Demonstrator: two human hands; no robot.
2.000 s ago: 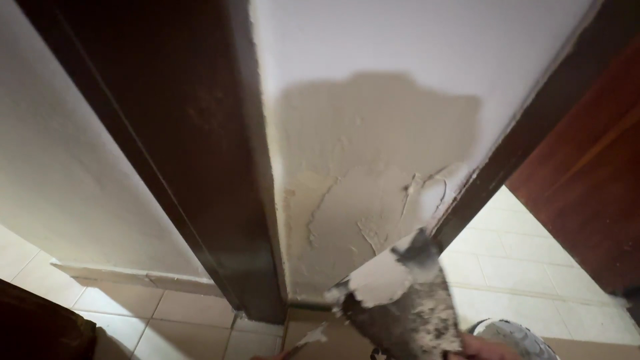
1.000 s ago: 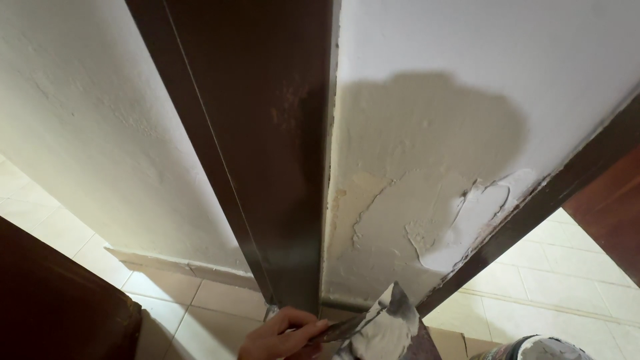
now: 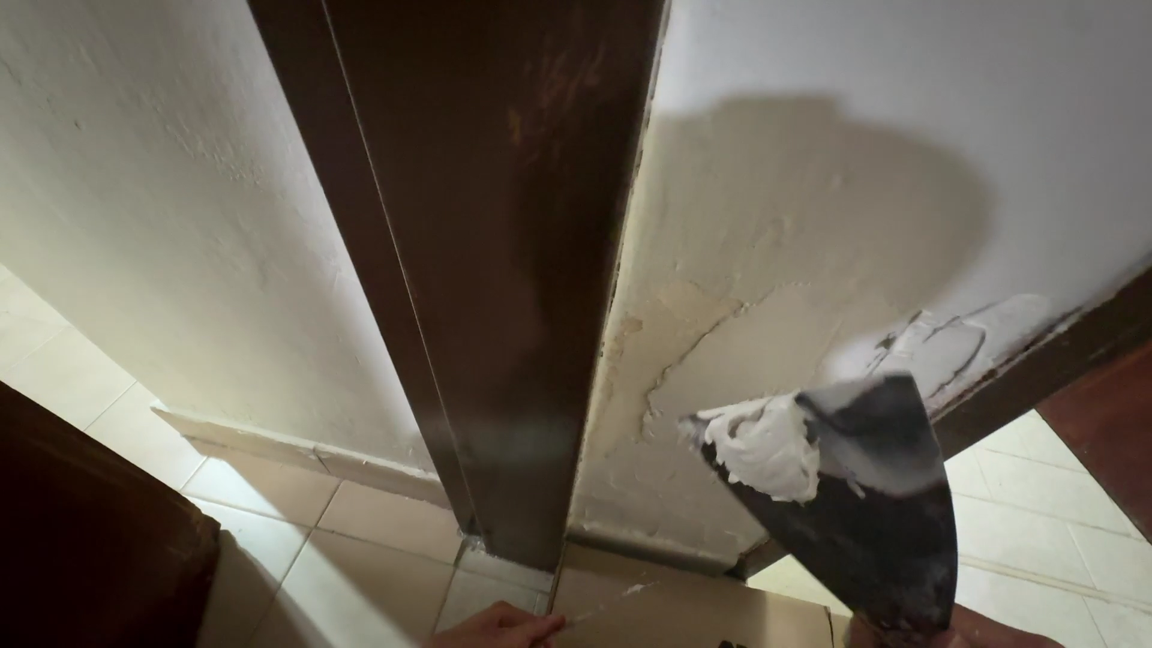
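A wide putty knife (image 3: 864,495) is held up at the lower right, with white filler (image 3: 769,450) heaped on the left of its blade edge. My right hand (image 3: 985,630) grips it at the bottom edge, mostly out of frame. At the bottom centre, my left hand (image 3: 499,625) pinches a thin tool, probably a small spatula, with a white smear at its tip (image 3: 639,589). Behind the wide knife, the white wall (image 3: 810,225) shows a cracked, uneven filler patch (image 3: 702,333) and a thicker white ridged patch (image 3: 981,337) beside the right-hand frame.
A dark brown door frame (image 3: 468,225) stands left of the patched wall, and another dark frame (image 3: 1053,378) borders it on the right. Dark wooden pieces stand at the lower left (image 3: 90,531) and far right (image 3: 1107,432). Light tiles (image 3: 369,585) cover the floor.
A second ago both tools were together low in the frame; now they are apart, the wide knife higher and filler heaped on it. The filler container at the lower right has left view.
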